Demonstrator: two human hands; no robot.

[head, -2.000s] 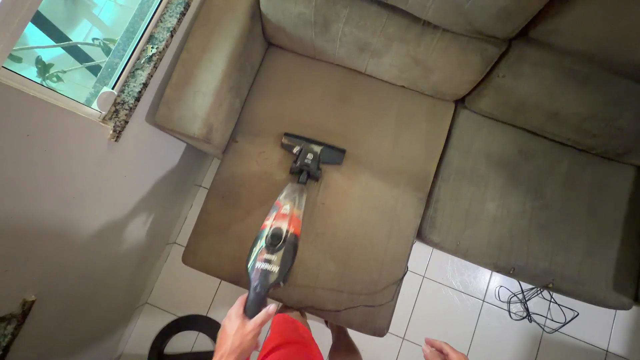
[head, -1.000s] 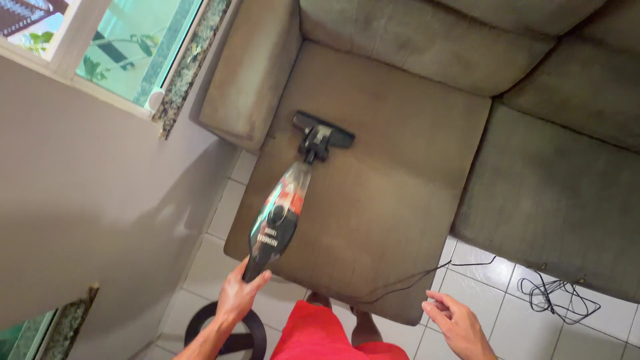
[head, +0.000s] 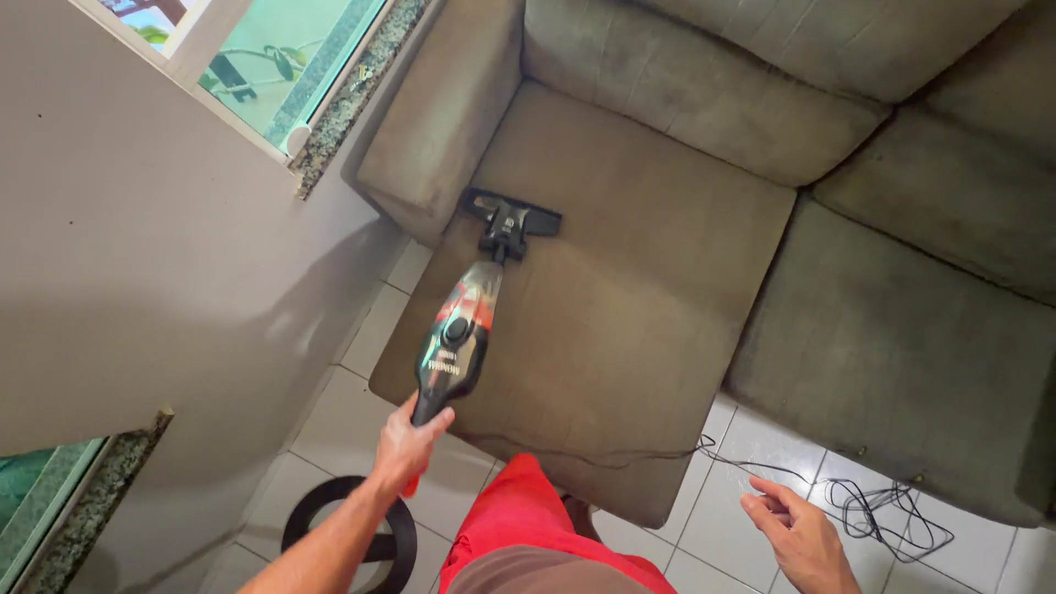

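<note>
My left hand (head: pixel 410 437) is closed around the black handle of a Mondial handheld vacuum cleaner (head: pixel 456 338), which has a clear and red dust chamber. Its wide black floor nozzle (head: pixel 510 221) lies on the brown fabric seat cushion (head: pixel 627 289), close to the sofa's armrest (head: pixel 445 107). Over the tiled floor at the lower right, my right hand (head: pixel 799 528) holds nothing, its fingers slightly curled and apart. A thin black power cord (head: pixel 610 459) runs across the front of the cushion and down to a tangled coil (head: pixel 887 516) on the tiles.
To the right is a second sofa seat (head: pixel 899 355), with back cushions (head: pixel 709 74) behind. A window with a granite sill (head: pixel 355 91) is at the upper left, another sill (head: pixel 99 495) at the lower left. A black ring-shaped object (head: pixel 404 536) is on the floor tiles below my left forearm.
The nozzle has moved left over the cushion and is now nearer the armrest. My left hand has kept its hold on the vacuum handle.
</note>
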